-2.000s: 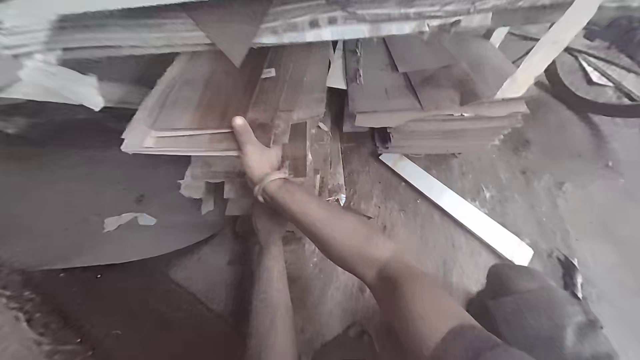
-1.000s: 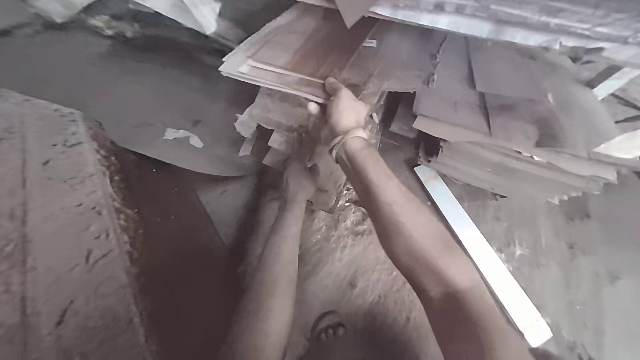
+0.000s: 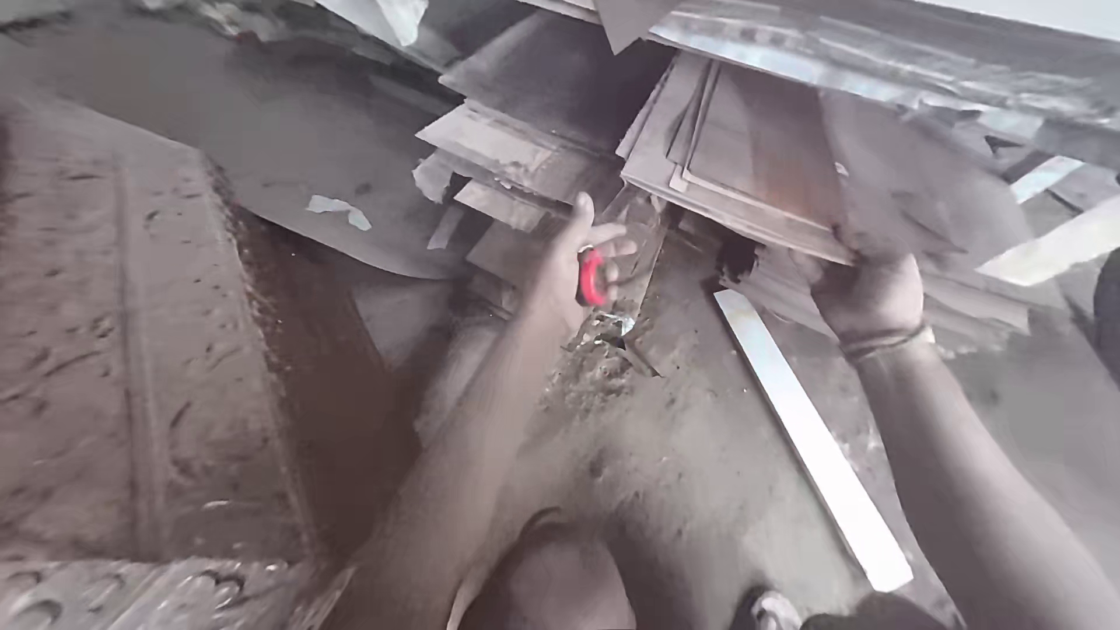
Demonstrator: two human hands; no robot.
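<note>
Several thin flat sheets [image 3: 757, 157], in a loose stack, lie tilted at the upper middle right. My right hand [image 3: 871, 293] grips their near edge, with the fingers hidden underneath. My left hand [image 3: 591, 258] is left of them, its fingers spread and nothing held in the palm; a red ring-like thing [image 3: 593, 278] shows at its fingers, and I cannot tell whether it is worn or hooked there. Behind my left hand is another pile of sheets [image 3: 525, 157], with uneven edges. The material of the sheets cannot be told for certain.
A pale flat strip [image 3: 809, 437] lies on the ground between my arms. Large sheets [image 3: 831, 61] overhang the piles. At the left are a big dark sheet [image 3: 289, 166] with a torn scrap [image 3: 339, 210] on it and a worn slab [image 3: 140, 350]. My knee is at the bottom.
The tilted sheets have moved right with my right hand, away from the pile beneath, whose top now shows. My left hand has come apart from my right, and a red thing now shows at it.
</note>
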